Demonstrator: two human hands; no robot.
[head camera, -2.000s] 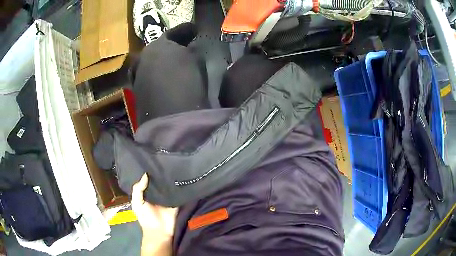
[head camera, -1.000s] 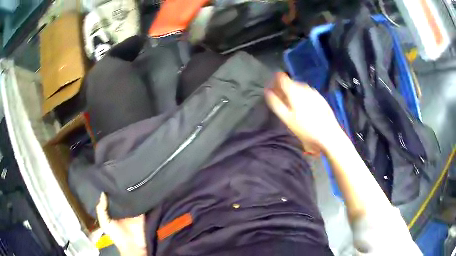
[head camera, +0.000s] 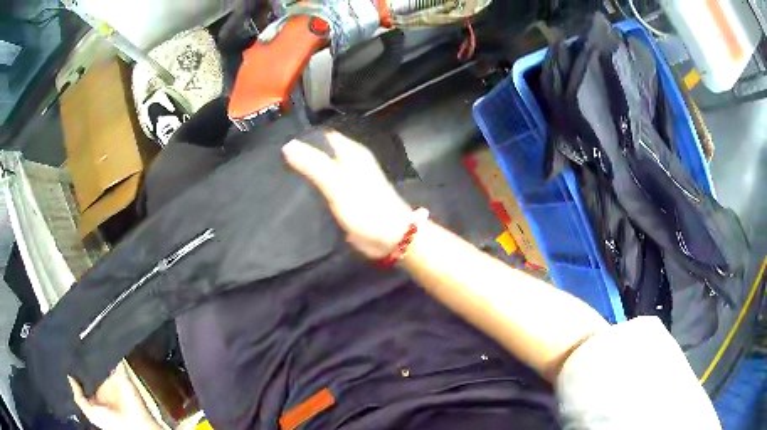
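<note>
A long black zippered panel (head camera: 244, 214) lies across my lap, its silver zipper near the left part. My left hand (head camera: 118, 403) holds its left end at the lower left, with the thumb on top and the other fingers partly hidden under the fabric. My right hand (head camera: 353, 193) rests on the panel's far right part near the knees, fingertips against the cloth. The dark apron (head camera: 378, 336) with an orange-brown patch lies under the panel.
A blue plastic crate (head camera: 542, 201) on the right holds a heap of zippered panels (head camera: 647, 185). Cardboard flaps (head camera: 101, 138) and a white-lined bin (head camera: 42, 243) are on the left. An orange-red fitting (head camera: 273, 71) with a grey hose is beyond the knees.
My right hand has come in from the right and moved left along the panel. The panel has shifted left with my left hand and lies more spread out. The camera view has also shifted.
</note>
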